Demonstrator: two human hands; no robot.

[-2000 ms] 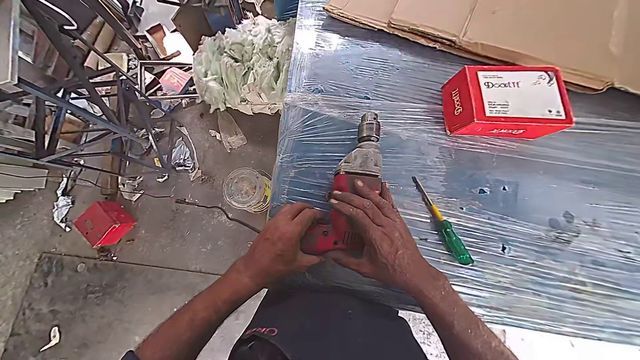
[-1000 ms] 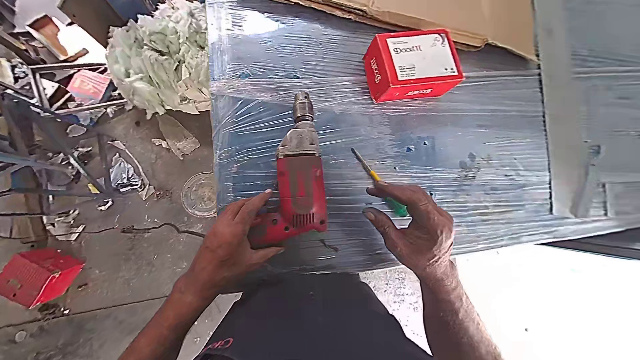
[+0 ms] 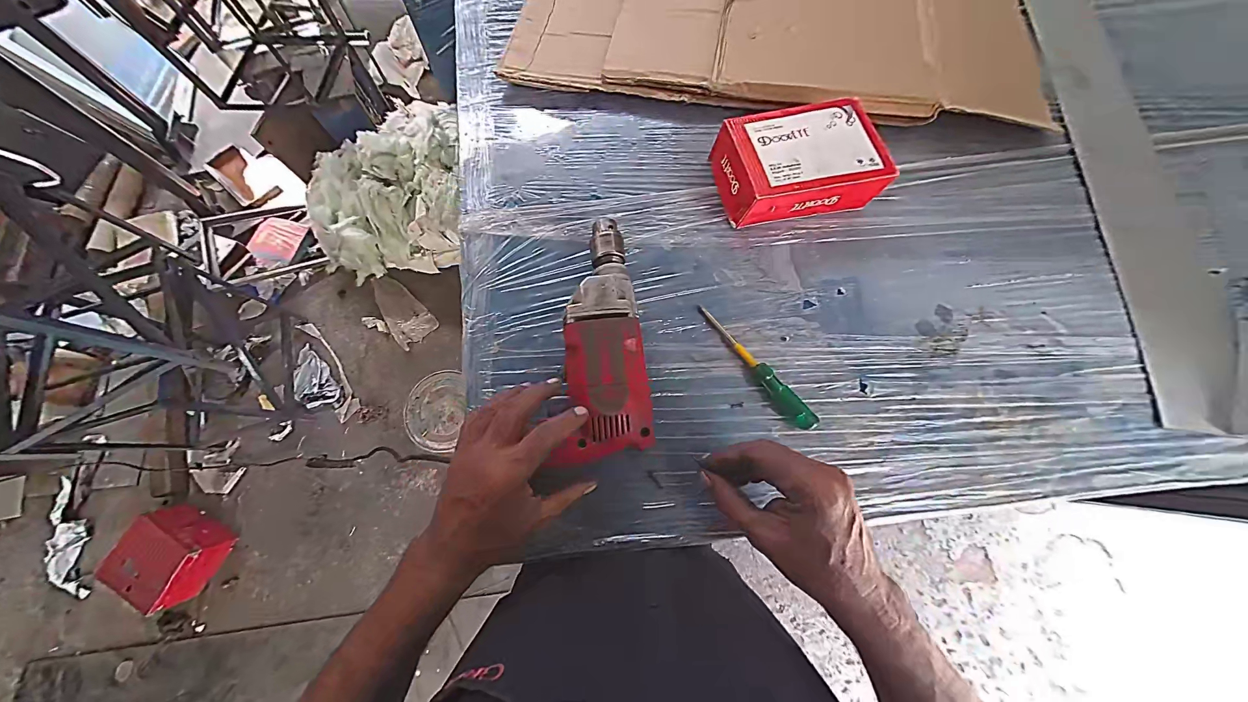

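A red electric drill (image 3: 606,366) with a metal chuck lies on the plastic-wrapped table, its chuck pointing away from me. My left hand (image 3: 512,463) rests on the drill's handle, fingers spread over it; part of the handle is hidden beneath the hand. To the drill's right lies a screwdriver (image 3: 777,392) with a green handle and a yellow collar. Just below it, my right hand (image 3: 790,507) has thumb and index finger pinched together near the table surface; whether something small is between the fingertips cannot be told.
A red cardboard box (image 3: 801,161) with a white label stands beyond the screwdriver. Flattened cardboard (image 3: 780,49) lies at the table's far side. On the floor at left are a red box (image 3: 166,559), a pale heap of plastic wrap (image 3: 390,190), a cable and black metal frames (image 3: 117,366).
My right hand was on the drill two seconds back, then over the screwdriver's handle; now it is nearer me, below the screwdriver, with fingertips pinched. My left hand remains at the drill's handle.
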